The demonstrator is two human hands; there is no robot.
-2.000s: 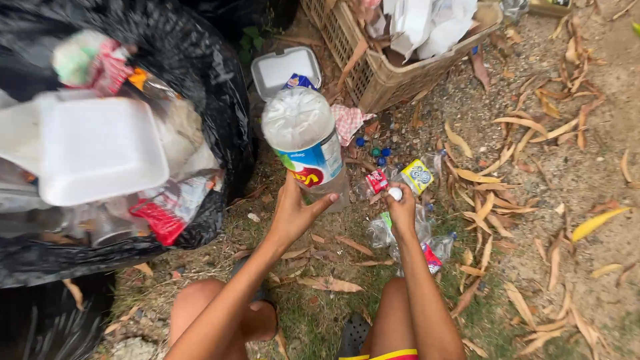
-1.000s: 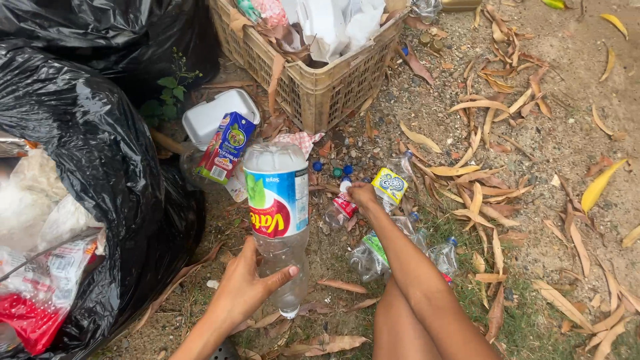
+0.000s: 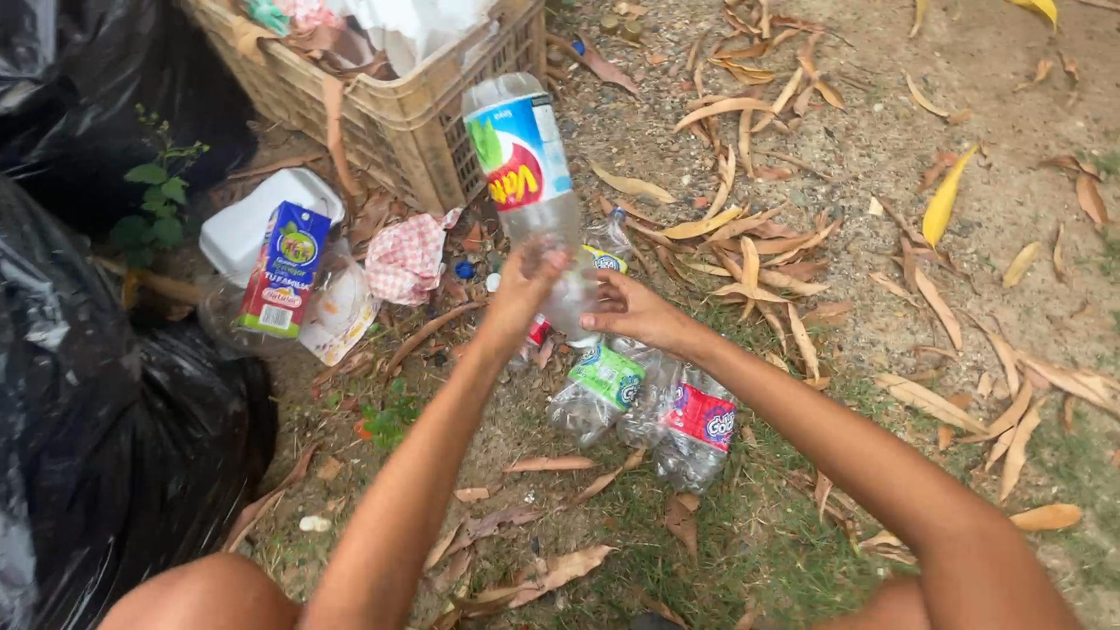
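A large clear plastic bottle (image 3: 516, 157) with a blue, white and red label slants in front of me, base away and neck toward me. My left hand (image 3: 531, 284) grips it near the shoulder. My right hand (image 3: 632, 308) is beside its neck with bent fingers; whether it touches is unclear. Below the neck, crumpled plastic bottles lie on the ground, among them one with a green label (image 3: 608, 378) and one with a red label (image 3: 700, 415). A yellow-labelled bottle (image 3: 604, 259) lies partly behind the hands. A white bottle cap (image 3: 493, 282) and a blue cap (image 3: 464, 269) are left of my left hand.
A plastic crate (image 3: 411, 114) of refuse stands at the upper left. Black garbage bags (image 3: 114, 437) fill the left edge. Between them lie a white foam container (image 3: 254, 219), a drink carton (image 3: 284, 269) and checkered paper (image 3: 407, 258). Dry leaves (image 3: 744, 232) cover the soil at right.
My left hand has brought the large bottle right, over the crumpled bottles. My right hand has moved from near the caps to the bottle's neck. The view has shifted.
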